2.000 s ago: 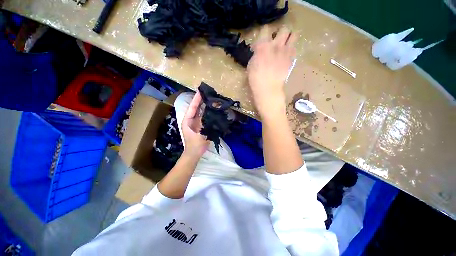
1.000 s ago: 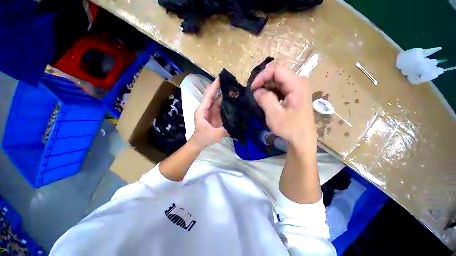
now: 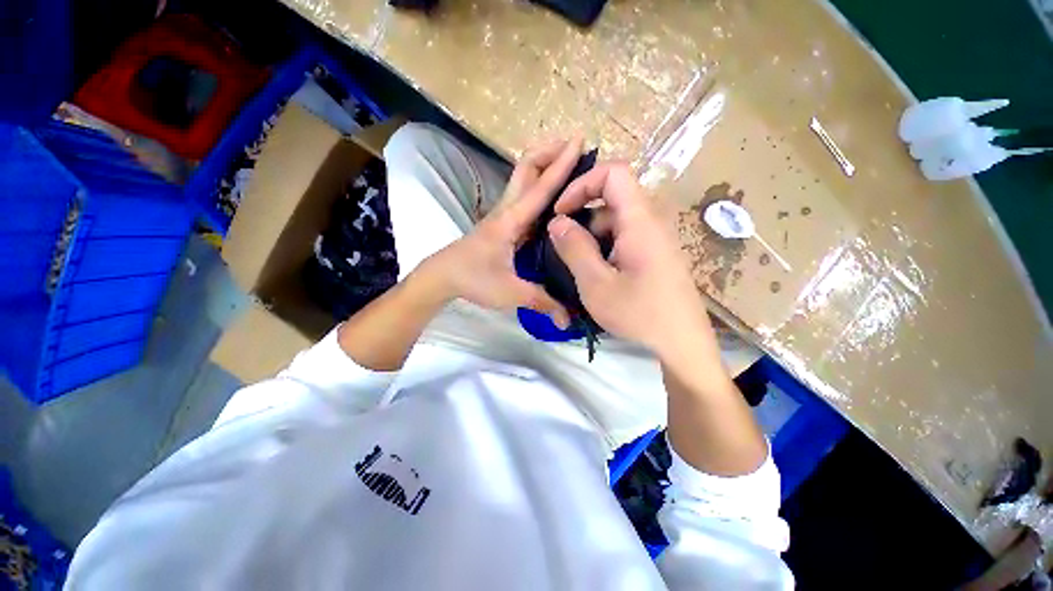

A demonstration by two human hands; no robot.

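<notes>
A black workpiece [image 3: 562, 272] is held over my lap between both hands, close to the bench edge, and is partly hidden by the fingers. My left hand [image 3: 499, 245] holds it from the left side. My right hand [image 3: 621, 256] pinches it from the right with bent fingers. The small white glue dish [image 3: 722, 219] sits on the wet-spotted work board [image 3: 756, 173], with a thin white swab [image 3: 771, 252] lying from it towards the lower right.
A spare swab [image 3: 831, 147] and white glue bottles [image 3: 953, 136] lie beyond. Black pieces [image 3: 575, 7] show at the top edge. An open carton [image 3: 283, 196], blue crate [image 3: 116, 271] and red stool [image 3: 219, 72] stand left. A dark object [image 3: 1016, 473] lies at the bench's right end.
My right hand has come from the black pile to my left hand with a black piece. Both hands now close around the black material. The view has shifted, so the pile is nearly out of the picture.
</notes>
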